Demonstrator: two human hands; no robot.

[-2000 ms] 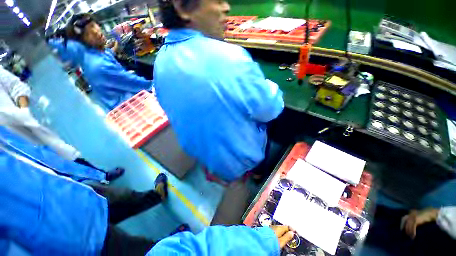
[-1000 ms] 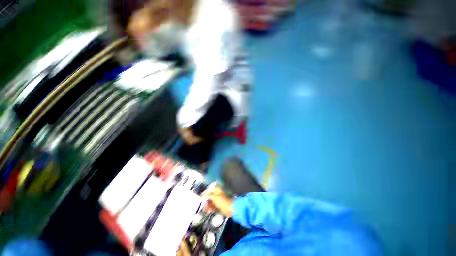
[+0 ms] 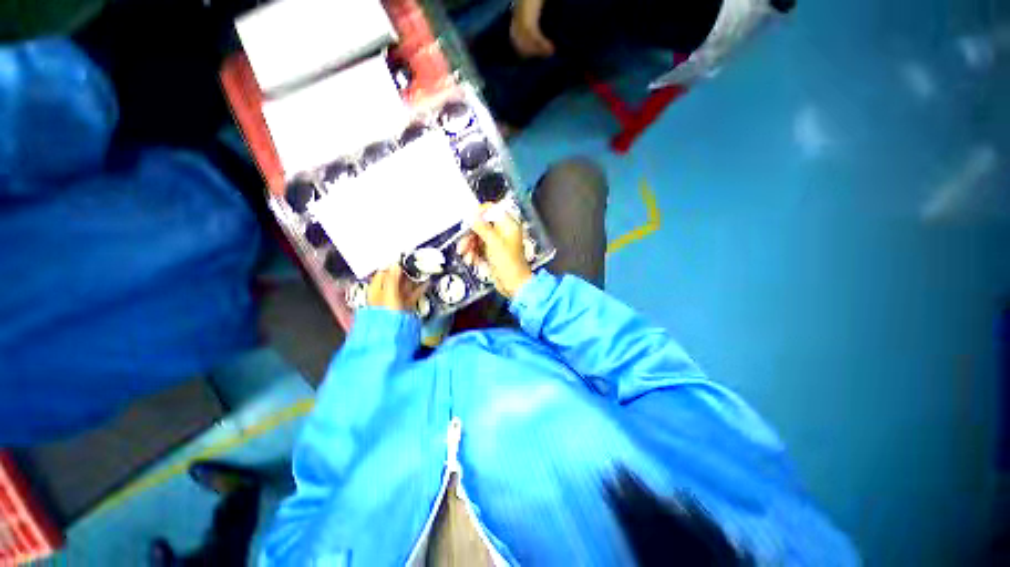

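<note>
My left hand (image 3: pixel 393 290) is at the near edge of the clear blister tray (image 3: pixel 540 253). Its fingers grip the rim of a white-faced round component (image 3: pixel 425 261). My right hand (image 3: pixel 501 246) is just to the right over the tray, its fingers pinched around what looks like a thin dark stick that points at the component. The fingertips are blurred. More white-faced components (image 3: pixel 452 288) sit in the nearest pockets. Dark round components (image 3: pixel 490 186) sit in the right and middle pockets. A white sheet (image 3: pixel 393 205) lies over the pockets beyond my hands.
A second white sheet (image 3: pixel 336 111) and a white block (image 3: pixel 313 42) lie farther up on the red crate (image 3: pixel 253 127). A person in blue (image 3: pixel 133 288) is close on the left. Another person's hand (image 3: pixel 532 28) is beyond the crate. A red crate corner (image 3: pixel 22 515) shows lower left.
The view has swung and now looks down on the tray. My left hand now shows clearly at the component, and my right hand is close beside it, nearer the tray's front edge.
</note>
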